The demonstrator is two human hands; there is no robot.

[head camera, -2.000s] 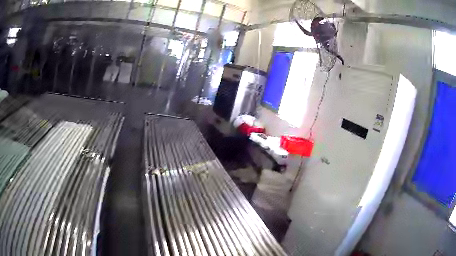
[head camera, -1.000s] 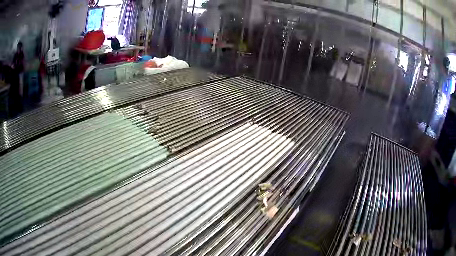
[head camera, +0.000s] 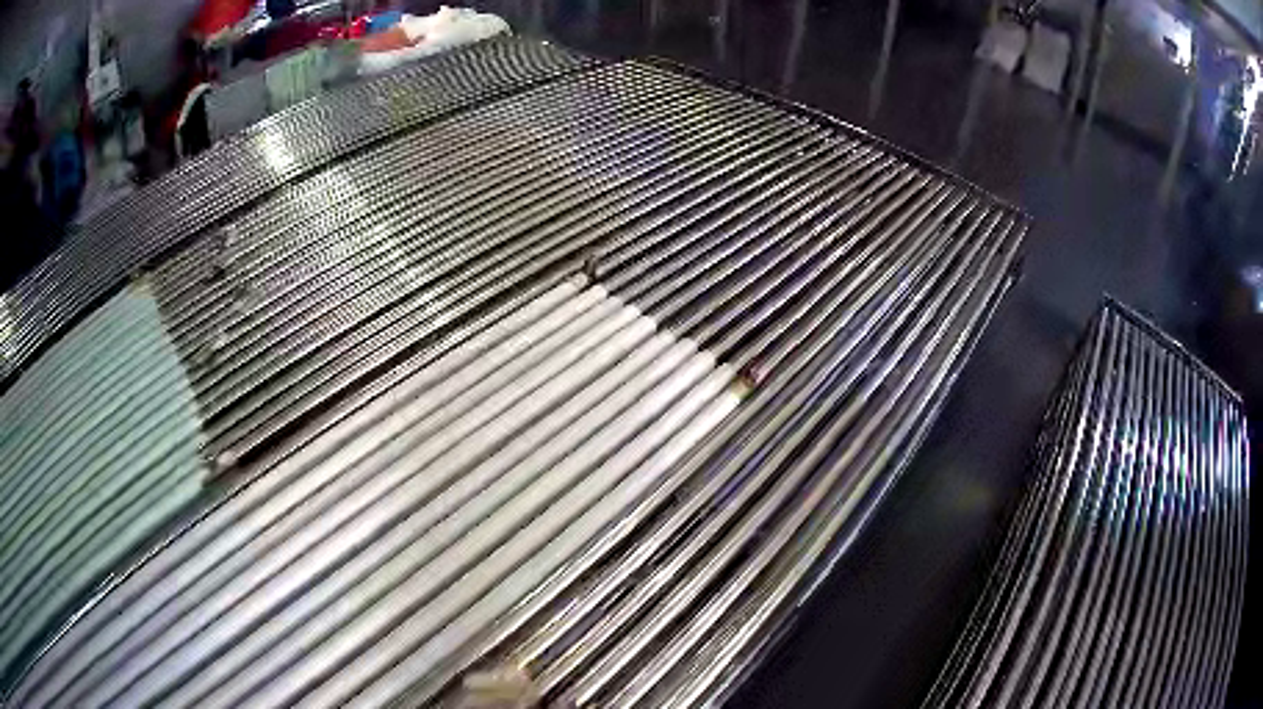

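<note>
A wide low rack of parallel metal rods [head camera: 776,180] fills the middle of the view. A cream ribbed fabric panel [head camera: 457,457] lies along its rods, with its far end near the middle. A small brownish clip or fitting [head camera: 749,377] sits at the panel's far right corner. A pale green ribbed panel [head camera: 90,429] lies to its left, cut off by the left edge. A small beige thing [head camera: 496,686], blurred, sits on the rods at the bottom edge. Neither of my hands is in view.
A second rod rack [head camera: 1143,485] stands at the right, beyond a dark floor gap [head camera: 887,554]. A white heap [head camera: 450,31] and red items [head camera: 222,17] are behind the rack at the upper left. Pale objects [head camera: 1025,53] stand far back at the upper right.
The view has swung from the right-hand rack and wall towards the wide rack, then tilted down and come nearer to the cream panel. The wall fan and windows have left the view.
</note>
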